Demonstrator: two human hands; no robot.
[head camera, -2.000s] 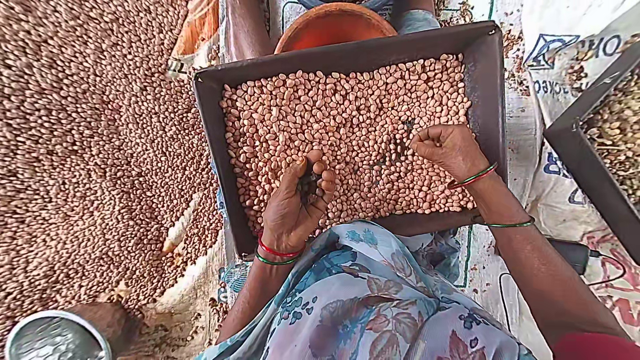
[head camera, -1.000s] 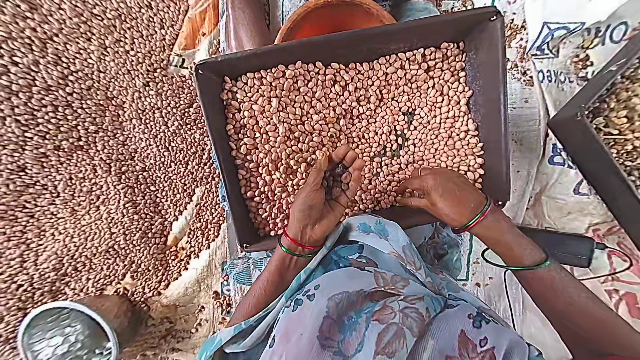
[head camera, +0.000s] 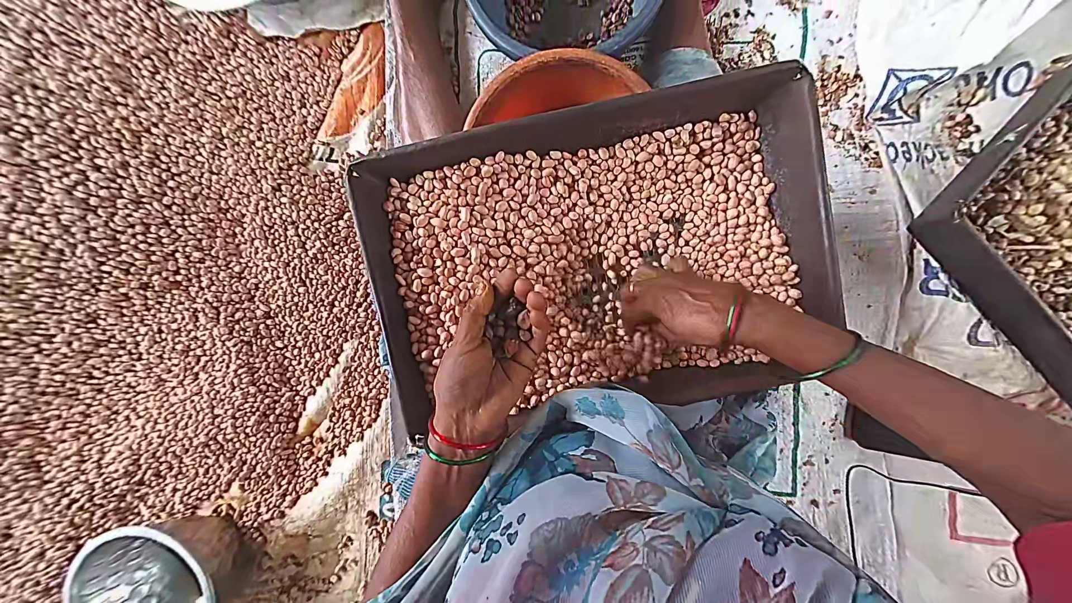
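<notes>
A dark rectangular tray rests at my lap, spread with shelled peanuts with pinkish skins. Over its lower left part my left hand is cupped palm up, with small dark pieces held in the palm under curled fingers; what they are cannot be told. My right hand is palm down among the peanuts right of the middle, blurred by motion, fingers bent into them. Some peanuts beside its fingers are blurred too. The fingertips are partly hidden, so whether they pinch anything is unclear. Dark tray floor shows between the two hands.
A large heap of peanuts covers the left side. An orange bowl and a blue basin stand beyond the tray, between another person's limbs. A second tray is at the right, a metal container at the lower left, on printed sacks.
My right hand has moved from the tray's near edge up and inward over the peanuts. More bare tray floor shows beside it. My left hand stays cupped around the dark pieces.
</notes>
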